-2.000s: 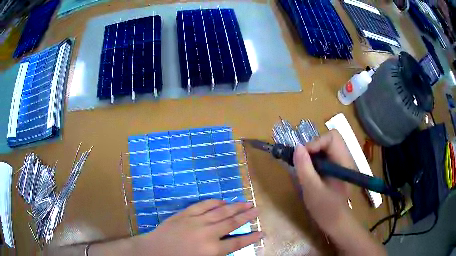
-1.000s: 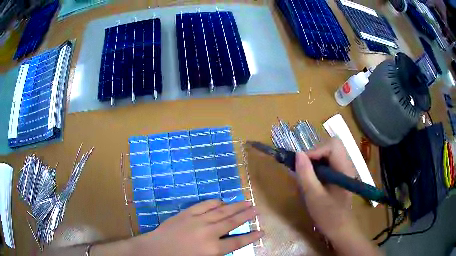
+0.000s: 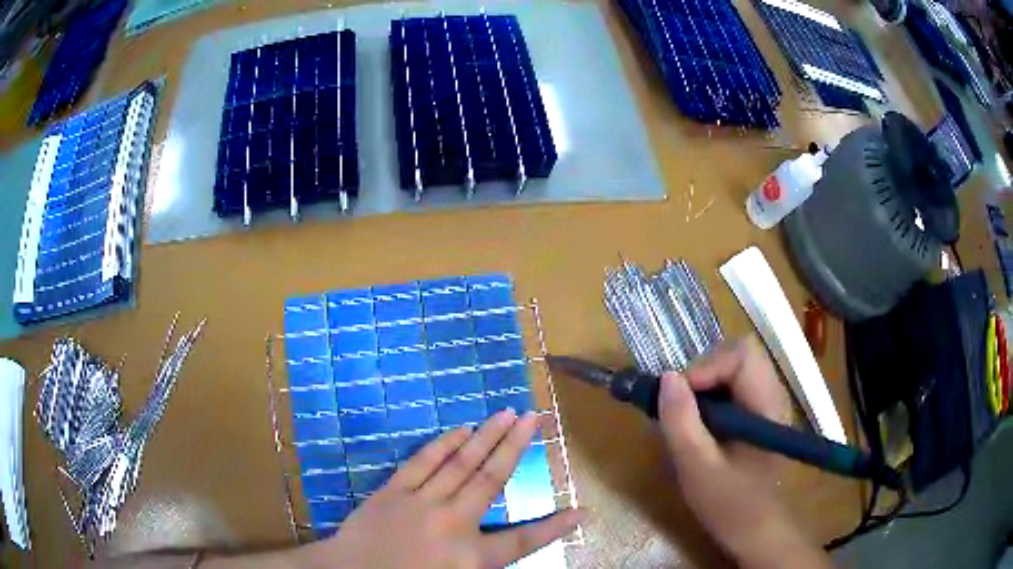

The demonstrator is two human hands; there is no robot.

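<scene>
The light-blue cell string (image 3: 402, 345) lies flat on the brown tabletop in front of me. Bus ribbon (image 3: 561, 420) runs along its right edge, and another thin ribbon runs along its left edge. My left hand (image 3: 444, 489) lies on the lower part of the string with its fingers spread, beside a pale, shiny patch. My right hand (image 3: 722, 445) holds the black soldering iron (image 3: 766, 428) like a pen. The dark metal tip is at the right-edge ribbon, around the string's mid-height. I cannot tell if it touches.
Two dark cell stacks (image 3: 472, 106) sit on a pale sheet at the back. A finished stack (image 3: 83, 211) and messy ribbon pieces (image 3: 100, 422) are left. Ribbon bundle (image 3: 664, 315), white strips (image 3: 778, 333), white bottle (image 3: 786, 189), grey drum (image 3: 861, 222) and black pouch (image 3: 928, 367) are right.
The iron's tip has moved down along the right-edge ribbon from near the top corner. My left hand's fingers have shifted up and left, uncovering more of the pale patch.
</scene>
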